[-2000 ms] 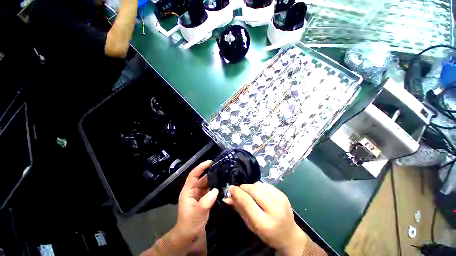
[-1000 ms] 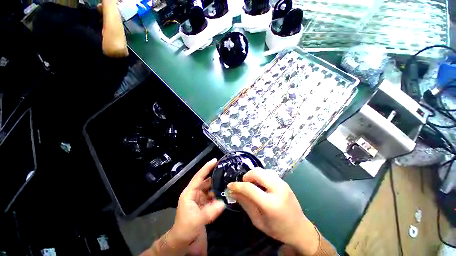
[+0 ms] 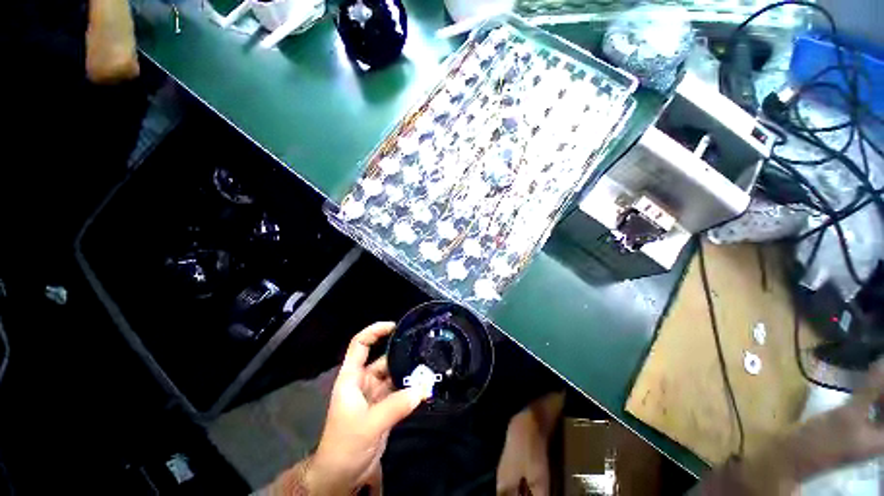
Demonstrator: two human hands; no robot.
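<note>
My left hand (image 3: 361,412) holds a glossy black round camera housing (image 3: 465,354) over the lap, below the bench edge. The housing's open side faces up. A small silver motor (image 3: 422,381) lies at its near left rim, with my left thumb against it. My right hand (image 3: 824,441) is a blurred shape at the lower right, over the cardboard's right side; its fingers and anything in them cannot be made out.
Motor tray (image 3: 485,155) and grey-white screw feeder (image 3: 669,174) stand on the green bench. A black camera head (image 3: 373,31) is behind. The parts bin (image 3: 145,344) is at left. Cables (image 3: 824,184) and cardboard (image 3: 698,358) are at right. Another person's arm (image 3: 111,44) shows top left.
The view has turned right, so the bench things sit further left and higher. My right hand has left the housing and moved far right. My left hand still holds the housing.
</note>
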